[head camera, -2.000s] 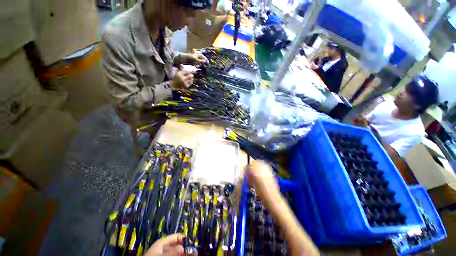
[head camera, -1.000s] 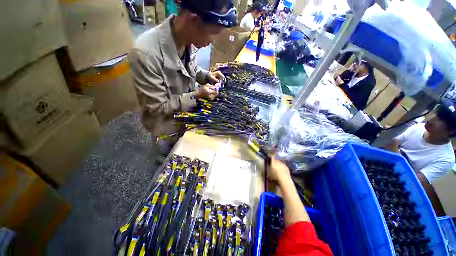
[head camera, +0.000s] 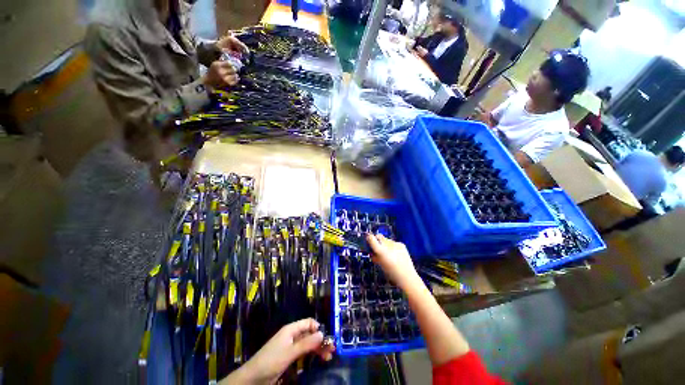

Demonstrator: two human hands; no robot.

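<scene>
My right hand point(head camera: 387, 254), bare with a red sleeve, is closed on a bundle of black cables with yellow ends point(head camera: 338, 236), held above the near blue tray point(head camera: 335, 301). The tray holds dark square modules in rows. My left hand point(head camera: 291, 347) is at the tray's near left corner. Its thumb and fingers pinch a small black-and-silver module point(head camera: 325, 338). Dense rows of black cables with yellow marks point(head camera: 225, 256) lie left of the tray.
Stacked blue totes point(head camera: 420, 188) stand right of the tray, with another low blue tote point(head camera: 593, 244) beyond. Crumpled clear plastic point(head camera: 372, 124) lies behind. A person in a tan jacket point(head camera: 139, 75) works at a cable pile. Cartons point(head camera: 45, 173) stand at the left.
My right hand has come back from beyond the tray, bringing the cable bundle over it. My left hand has come into view with the module. The view has shifted, showing more of the tray.
</scene>
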